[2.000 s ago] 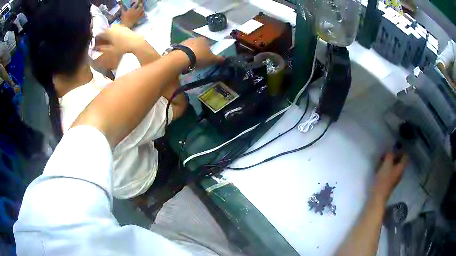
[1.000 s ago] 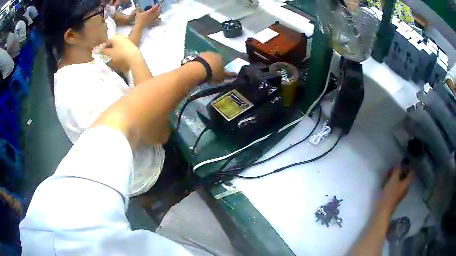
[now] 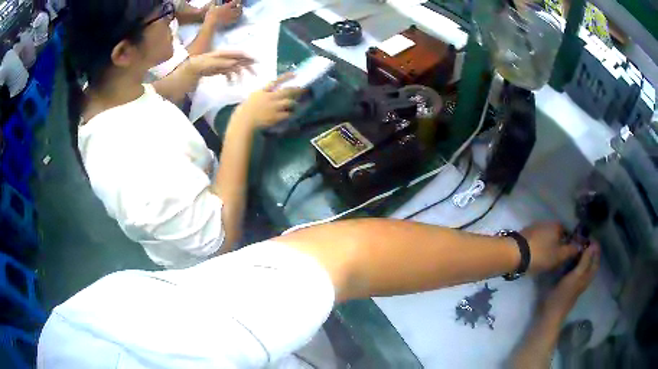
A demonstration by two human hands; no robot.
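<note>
A mini handheld fan (image 3: 593,207) is at the right, its dark round head pointing up and away from me. My right hand (image 3: 576,279) is closed around its handle from the near side. My left hand (image 3: 552,247), with a black band at the wrist, meets it from the left, fingertips closed on the handle's lower end. The fingers and the blur hide most of the handle. A loose pile of small dark parts (image 3: 476,306) lies on the white sheet below my left forearm. Another dark round fan head (image 3: 577,335) lies near my right wrist, blurred.
A seated person (image 3: 144,166) at the left holds a pale retail box (image 3: 310,76). A black soldering station (image 3: 368,162), tip-cleaner pot (image 3: 426,108), brown-orange box (image 3: 411,61), tied white cable (image 3: 469,193) and black upright device (image 3: 511,140) stand beyond my left arm. Pale cartons (image 3: 606,83) stand far right.
My left hand has swung from beside the soldering station across to the fan in my right hand. The neighbour's hand now holds a pale box near where my left hand was.
</note>
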